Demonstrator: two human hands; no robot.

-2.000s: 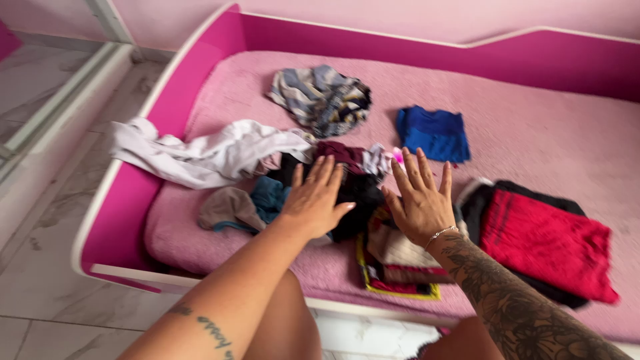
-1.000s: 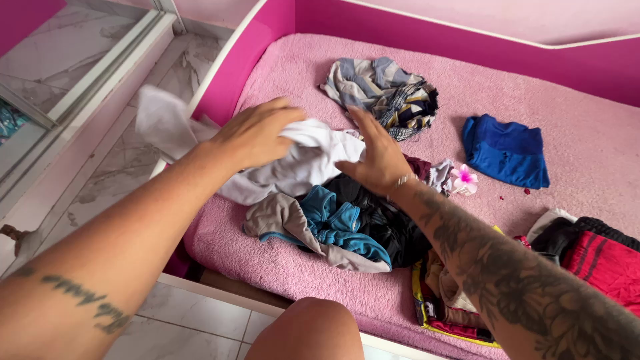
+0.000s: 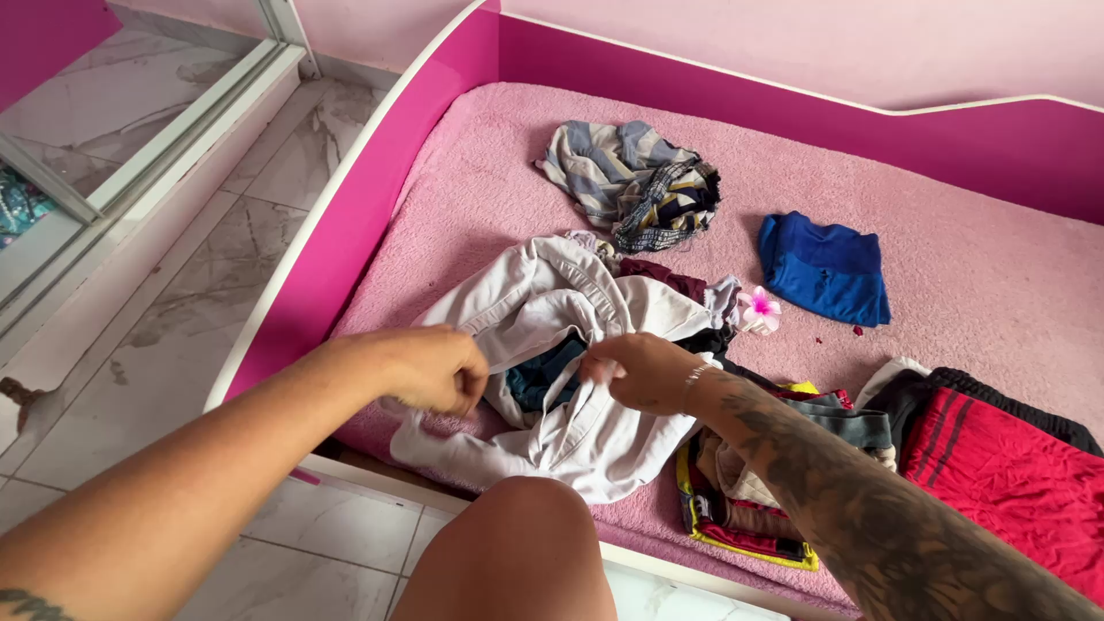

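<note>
A white garment (image 3: 595,444) lies spread in loose folds over the near part of the pink bed, with dark teal cloth (image 3: 545,373) showing through a gap in it. My left hand (image 3: 435,369) is curled at the garment's left side; whether cloth is between its fingers cannot be told. My right hand (image 3: 642,371) pinches the white garment near its middle. Just beyond it lie maroon cloth (image 3: 662,276) and a pink and white flower (image 3: 759,309). Black cloth shows partly beside my right wrist.
A crumpled striped garment (image 3: 604,168) and folded blue cloth (image 3: 824,267) lie farther back. Folded clothes with yellow trim (image 3: 750,543) and a red garment (image 3: 1009,483) are at the right. The bed's magenta side panel (image 3: 371,207) rises at the left, beside a sliding-door track (image 3: 164,172).
The white garment, earlier bunched at the bed's left edge, is now spread over the grey and teal clothes. Both hands have come nearer the bed's front edge.
</note>
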